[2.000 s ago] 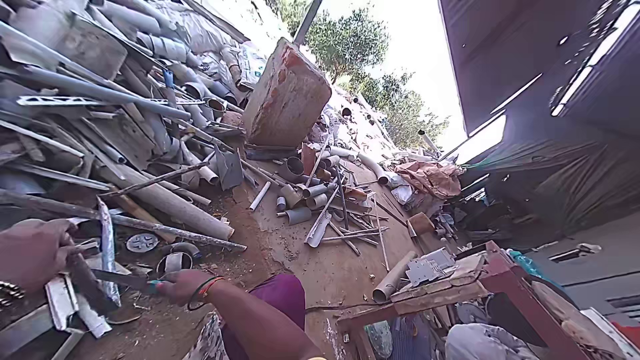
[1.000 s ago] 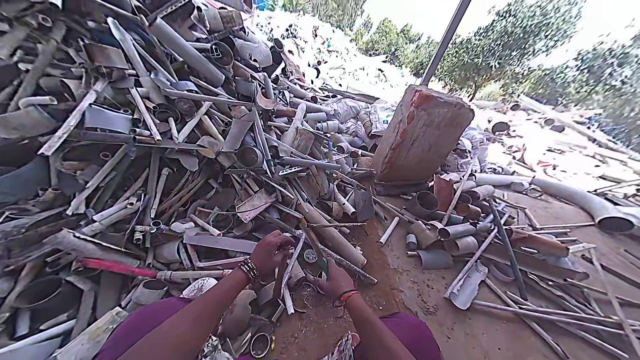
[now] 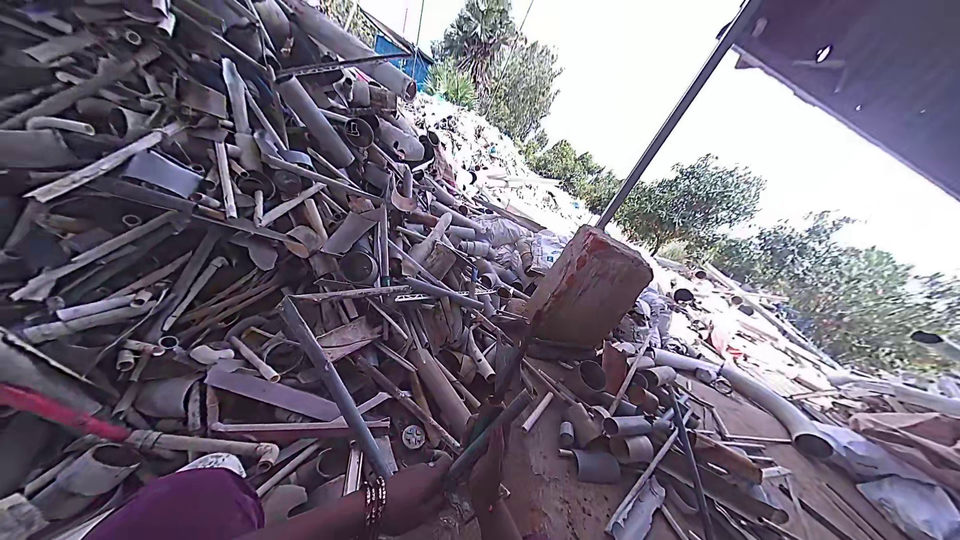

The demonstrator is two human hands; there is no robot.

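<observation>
Low in the middle of the head view, my left hand [image 3: 412,495], with a beaded bracelet at its wrist, grips the lower end of a short grey pipe piece [image 3: 491,437]. Close to its right, my right hand [image 3: 487,457] is raised against the same piece, its fingers dark and partly hidden. A dark, thin, blade-like thing [image 3: 510,375] rises above my right hand; its lower part cannot be made out. A long grey pipe [image 3: 334,386] leans just left of my hands. A round slotted cap [image 3: 412,436] lies between that pipe and my hands.
A tall heap of scrap plastic pipes [image 3: 225,225] fills the left. A rough block [image 3: 592,289] stands ahead, with a slanting pole [image 3: 675,120] behind it. Cut pipe pieces [image 3: 628,427] lie on the brown ground to the right, near a large bent pipe [image 3: 780,409].
The view has swung widely. My hands, apart around a pale strip one second ago, are now close together at a grey pipe piece.
</observation>
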